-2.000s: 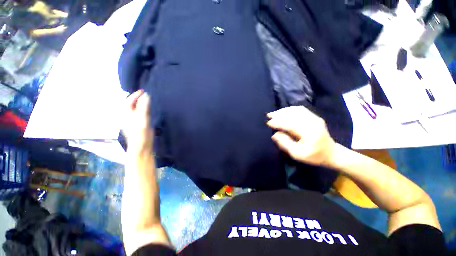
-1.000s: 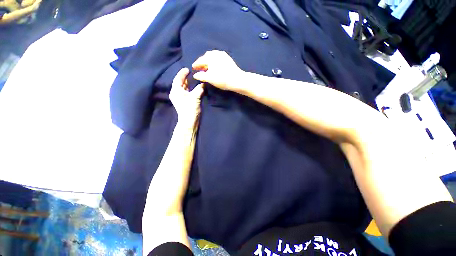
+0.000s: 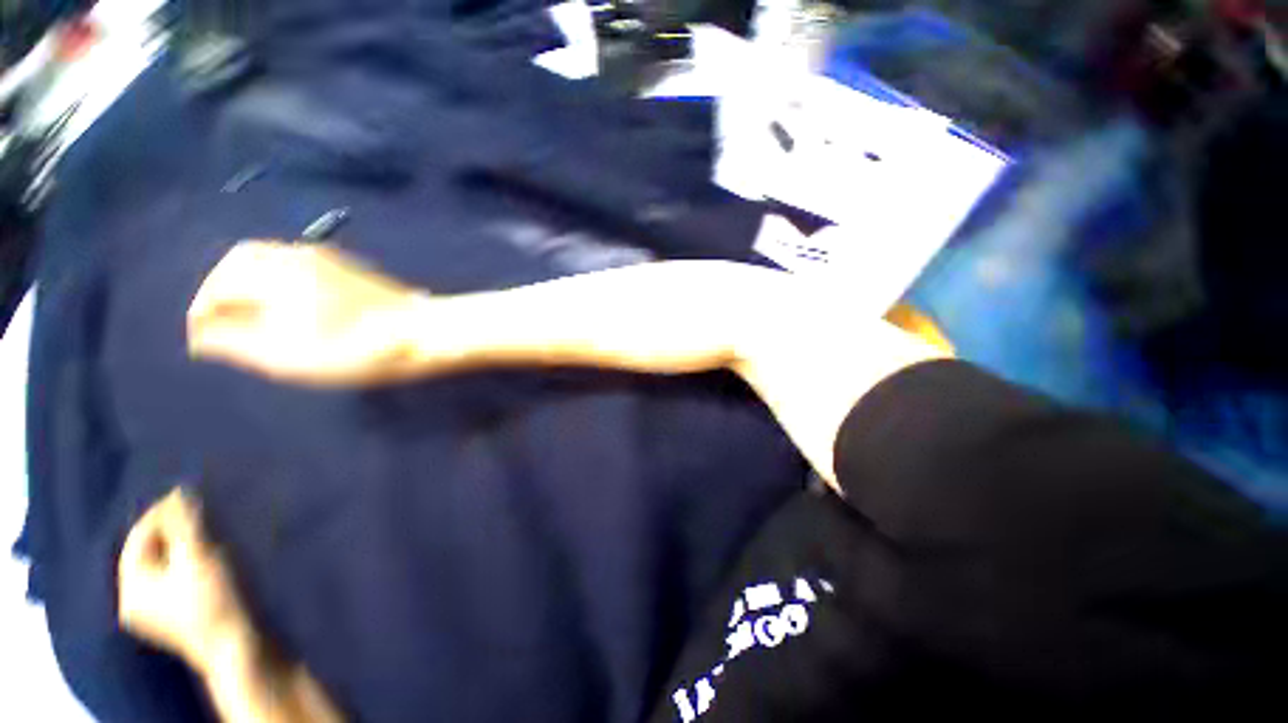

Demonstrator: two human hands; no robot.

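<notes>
The dark navy overcoat (image 3: 495, 494) fills the left and middle of the view, blurred. Two shiny buttons show on it, one (image 3: 326, 223) just above my right hand. My right hand (image 3: 304, 314) is over the upper coat with its fingers curled; whether it pinches cloth is too blurred to tell. My left hand (image 3: 177, 579) is lower left over the coat, fingers curled together, and its hold is also unclear. No tool can be made out in either hand.
White sheets (image 3: 876, 212) with small dark items lie on the table at the upper right. Beyond them are blue floor (image 3: 1059, 269) and a bit of an orange-yellow stool (image 3: 918, 331). Dark blurred objects fill the upper right.
The view has swung to the right, so coat and hands sit further left. My hands, close together at the coat front before, are now apart, the left one lower.
</notes>
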